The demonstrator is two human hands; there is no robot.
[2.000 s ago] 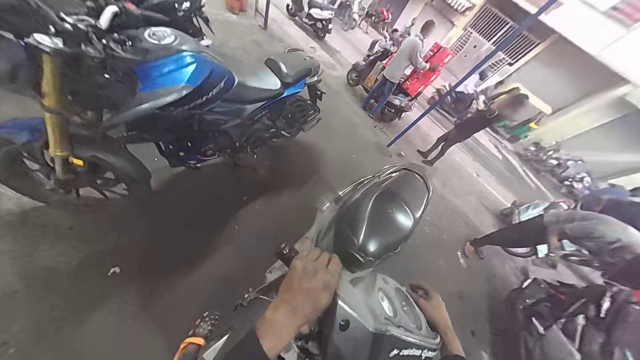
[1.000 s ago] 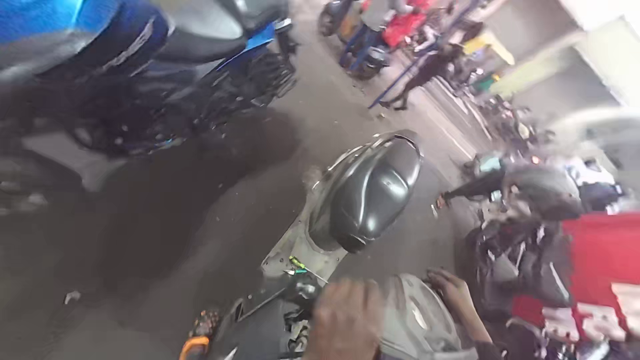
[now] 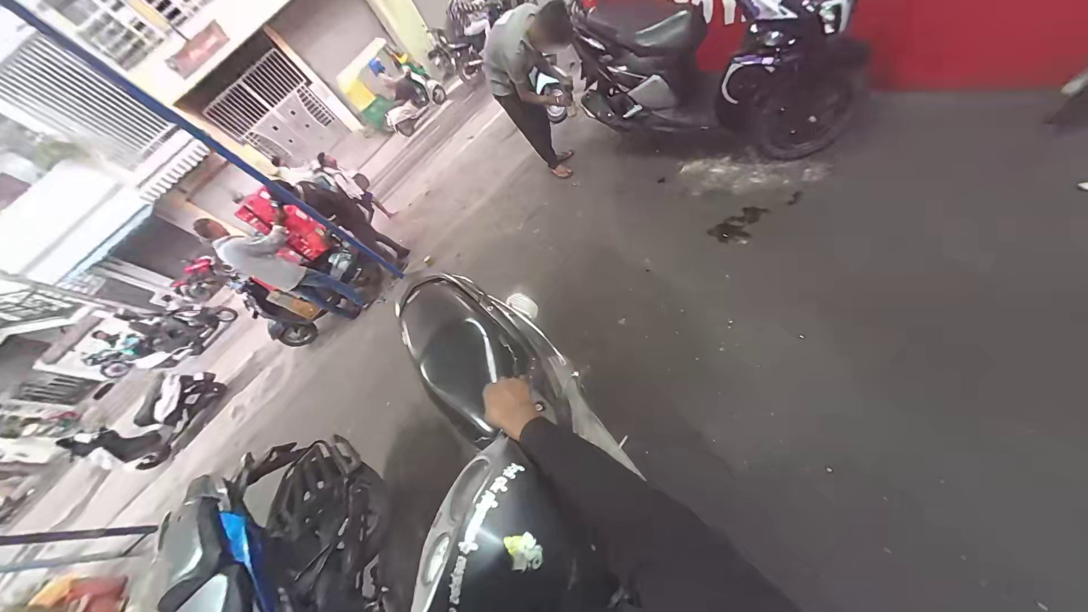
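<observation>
A scooter's black seat (image 3: 455,353) with a metal rail around its rear lies in the middle of the head view. My right hand (image 3: 512,408), in a dark sleeve, is curled at the side edge of the seat near its front end; the fingertips are hidden. A small round lock (image 3: 540,407) shows beside my wrist. Below the seat is the scooter's dark body panel (image 3: 510,510), with pale lettering and a yellow-green sticker (image 3: 523,551). My forearm crosses over part of the panel. My left hand is out of view.
A person (image 3: 529,68) bends beside a parked dark scooter (image 3: 650,64) near a red wall (image 3: 977,47). Another person (image 3: 263,255) stands by red boxes (image 3: 293,229) near a blue pole (image 3: 212,144). A blue-and-black motorcycle (image 3: 246,535) stands close at lower left.
The view has swung far to the right. Both hands were over the scooter's body panels before; now my right hand is at the seat edge and my left hand has left the view.
</observation>
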